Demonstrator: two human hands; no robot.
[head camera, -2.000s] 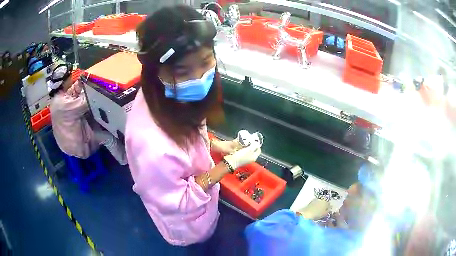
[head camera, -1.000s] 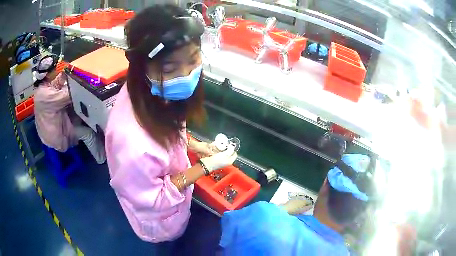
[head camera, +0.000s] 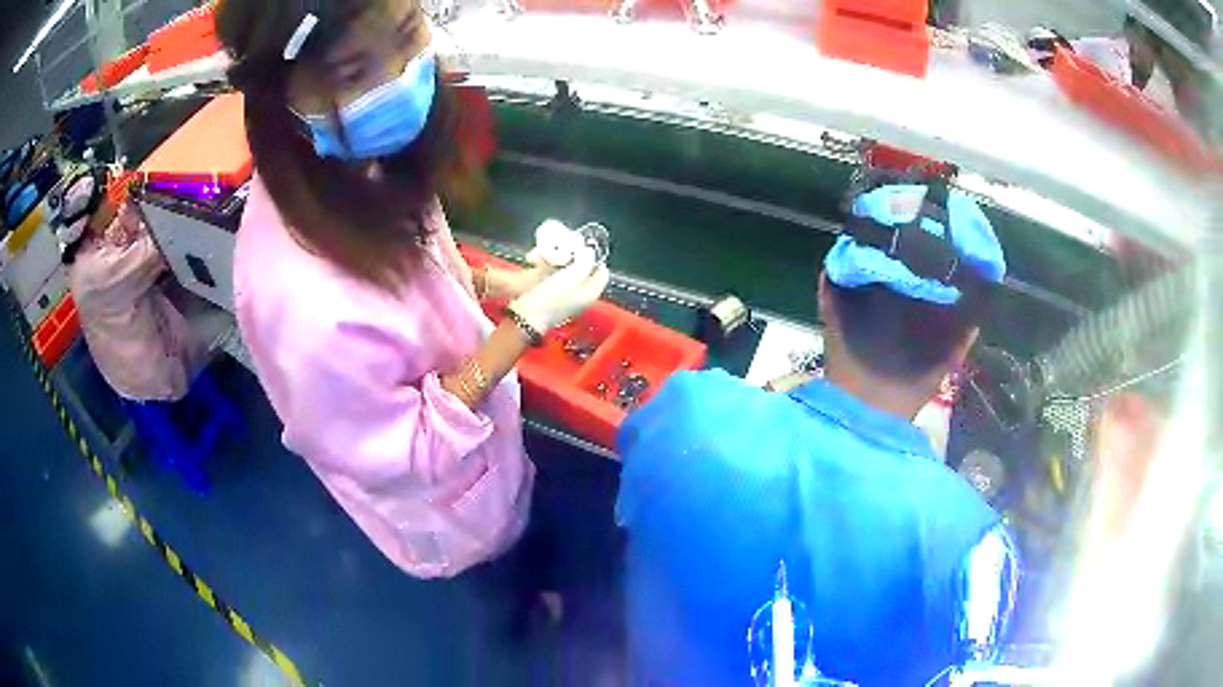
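Observation:
A clear, glossy lamp with bulging segments shows at the bottom right, low in front of the blue-coated person's back. Parts of it are lit whitish blue, and the bottom edge cuts it off. Another upright segment of it stands to the left. Neither my left hand nor my right hand can be made out. Strong glare washes out the lower right, so what holds the lamp is hidden.
A pink-coated person holds small round clear parts over a red parts tray. A blue-coated person sits close ahead at the green belt. A ribbed hose is at right. Another pink-coated worker sits far left.
The view has tipped down and turned right. The blue-coated person now shows head and back near the middle. The lit lamp has come into view at the bottom right.

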